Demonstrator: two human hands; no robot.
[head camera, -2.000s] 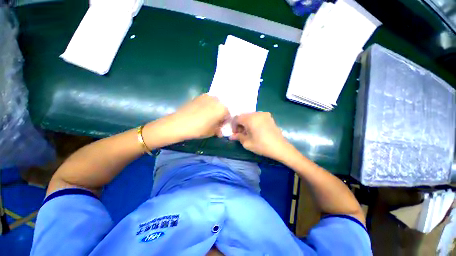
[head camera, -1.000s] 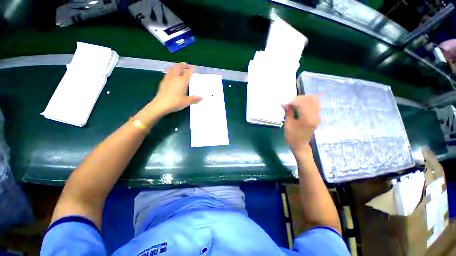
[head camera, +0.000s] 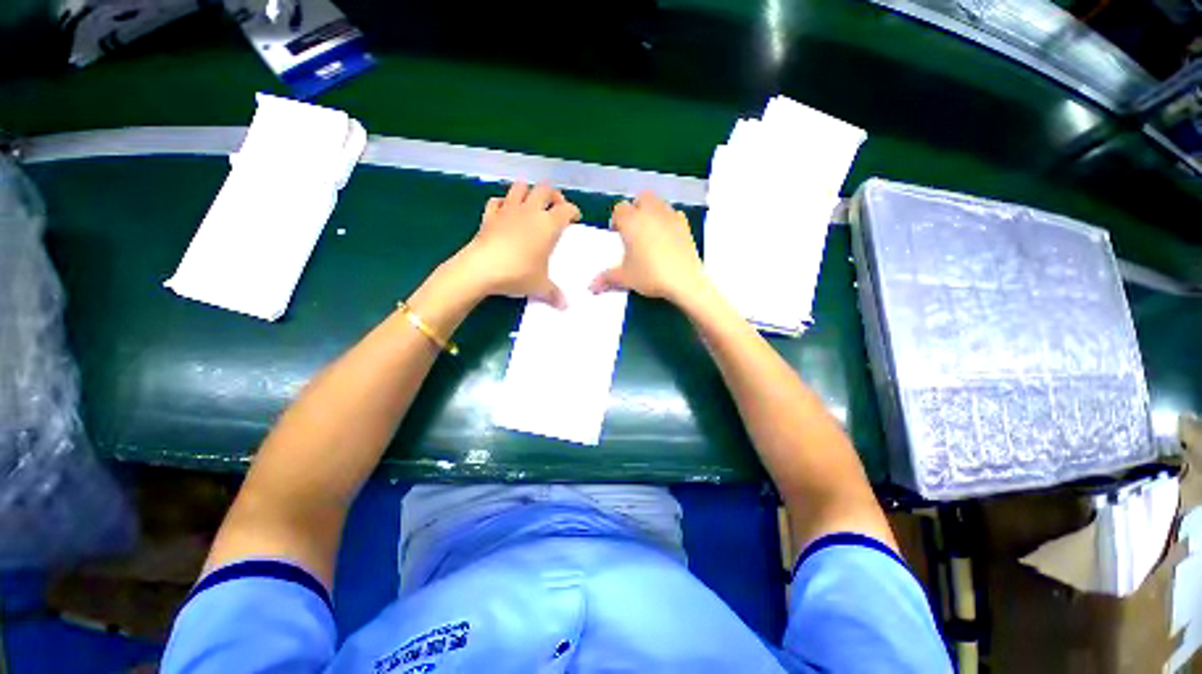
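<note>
A long narrow white paper leaflet (head camera: 567, 362) lies on the dark green bench in front of me. My left hand (head camera: 523, 244) is at its upper left edge, and my right hand (head camera: 650, 250) is at its upper right edge. The thumbs rest on the paper, and the fingers curl around its upper end. A slanted pile of white leaflets (head camera: 270, 211) lies to the left. Another, fanned pile of white leaflets (head camera: 778, 217) lies to the right, close to my right forearm.
A film-wrapped silvery tray (head camera: 1008, 342) lies at the right. A crinkled clear plastic bag (head camera: 46, 395) hangs at the far left edge. Printed boxes (head camera: 303, 46) lie on the green belt beyond the metal strip (head camera: 527, 169). An open carton with white papers (head camera: 1136, 533) is at lower right.
My right hand has moved left from the right pile to the middle leaflet. My left hand has come down slightly onto its upper end. The belt boxes appear farther up and left as the view shifted.
</note>
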